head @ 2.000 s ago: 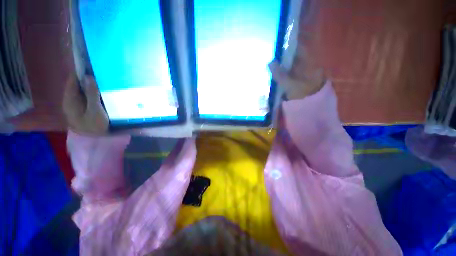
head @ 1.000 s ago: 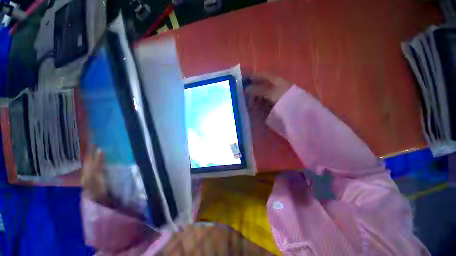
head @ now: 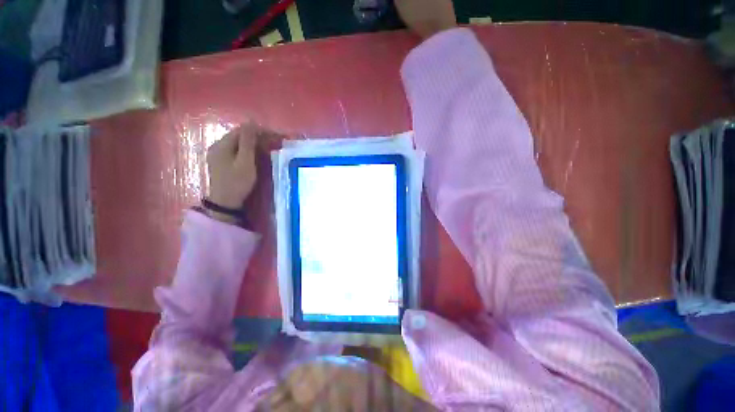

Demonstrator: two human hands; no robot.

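A black-framed tablet with a bright white lit screen lies upright to my view at the middle of the bench. Pale foam layers show around it, doubled at the edges; whether another tablet is underneath is hidden. My left hand is on the bench left of the tablet's upper corner, fingers curled, apart from the tablet; its grip is unclear. My right hand reaches over the dark green surface beyond the bench, cut off by the top edge. Its fingers are out of view.
Stacks of sleeved tablets stand at the left and right ends of the red-orange bench. A dark tablet lies on a pale pad at the back left. A red tool lies on the green surface.
The tablet tilted in my left hand is no longer seen apart; one lit tablet lies centrally. My left hand has let go of it. My right hand has moved from beside the tablet to the back.
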